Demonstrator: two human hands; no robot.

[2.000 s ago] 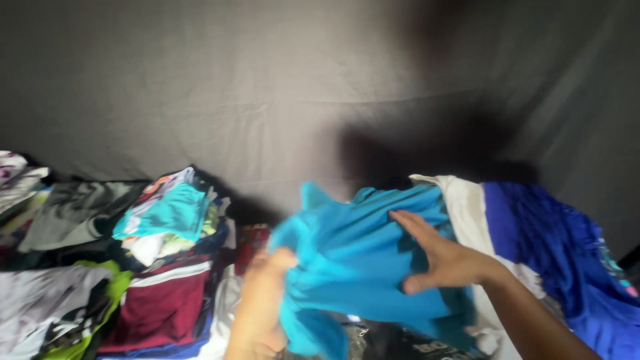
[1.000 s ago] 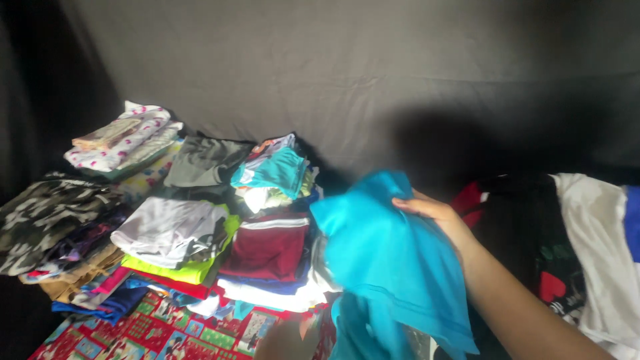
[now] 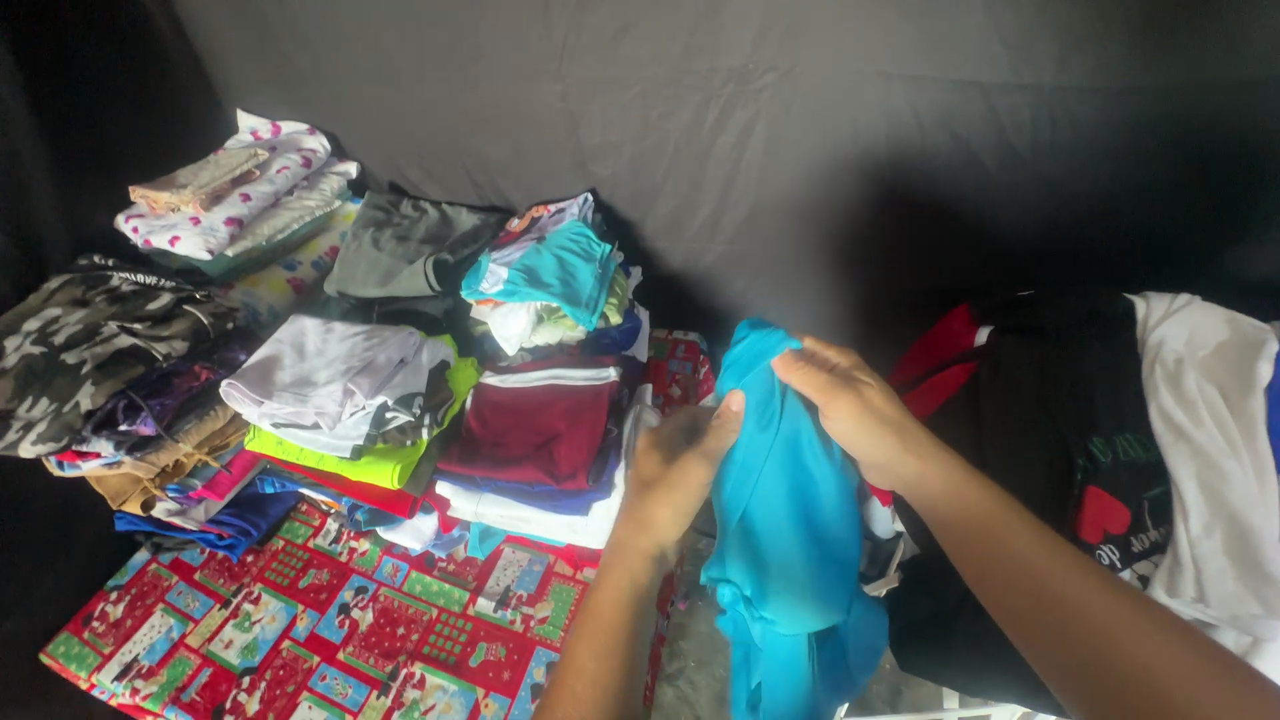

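A bright turquoise cloth garment [image 3: 790, 510] hangs between my two hands, bunched at its top, its lower part loose. My left hand [image 3: 680, 460] grips its upper left edge, thumb on top. My right hand [image 3: 850, 400] pinches the upper right edge. Left of my hands lies a pile topped by a folded maroon garment with a white band [image 3: 540, 420]. Behind that stands a pile with a folded turquoise garment [image 3: 560, 265] on top.
Folded piles include camouflage clothing [image 3: 110, 340], pale grey [image 3: 330, 375] and dark grey garments [image 3: 405, 240], and a heart-patterned cloth [image 3: 270, 190]. Below them spreads a red Christmas-patterned cover [image 3: 400, 620]. Black [image 3: 1040, 430] and white garments [image 3: 1210, 440] lie at right. A dark cloth hangs behind.
The turquoise garment was spread wide between my hands; now it hangs narrow and gathered. The view has swung left, showing more of the folded piles.
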